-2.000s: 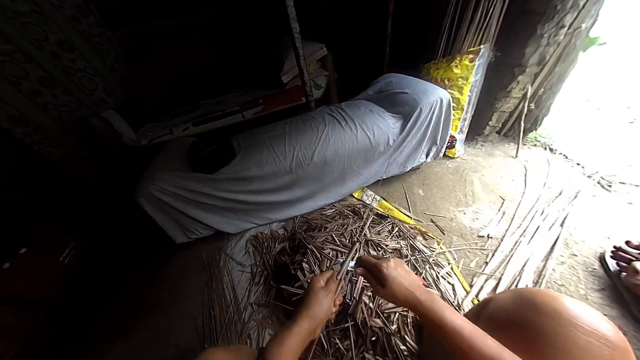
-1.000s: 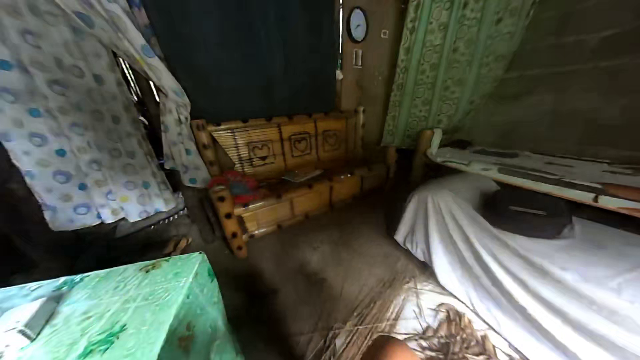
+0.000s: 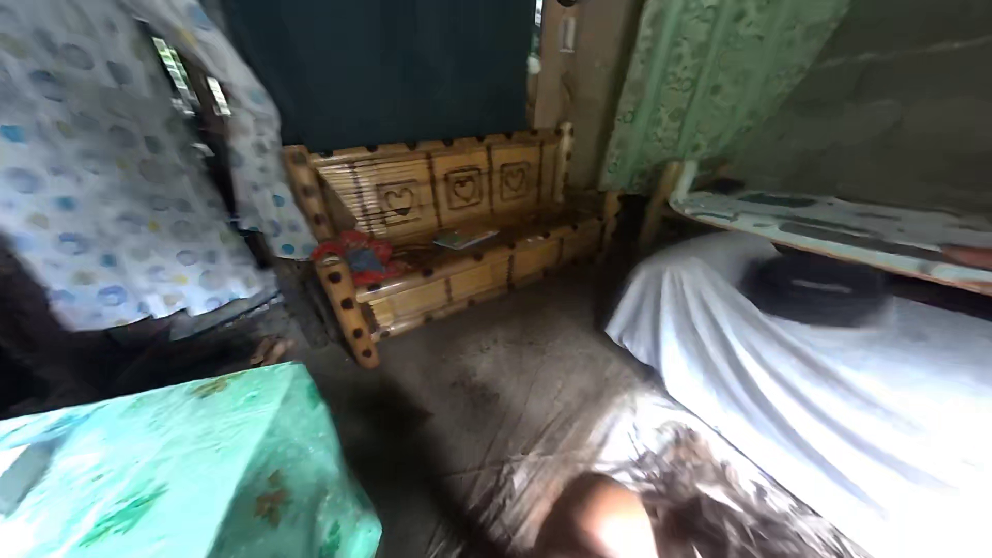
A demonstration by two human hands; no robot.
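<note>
Neither of my hands shows in the head view, so what they hold is hidden. One bent bare knee [image 3: 601,515] rises at the bottom edge. Beside it, to the right, lies a blurred heap of dry plant strips [image 3: 697,496], partly on a pale sheet on the floor. A white cloth [image 3: 721,349] drapes over a long form at the right, with a dark bag-like object [image 3: 818,287] resting on it.
A table under a green patterned cover [image 3: 178,449] stands at the lower left. A bamboo bench [image 3: 465,263] with heart designs holds a booklet [image 3: 465,238] and red cloth [image 3: 360,256]. Dotted curtains [image 3: 116,178] hang left; a raised board [image 3: 852,225] spans the right.
The view has swung far to the left from the heap to the room. Two seconds ago both hands were over the plant strips, holding a thin piece; now neither is in view.
</note>
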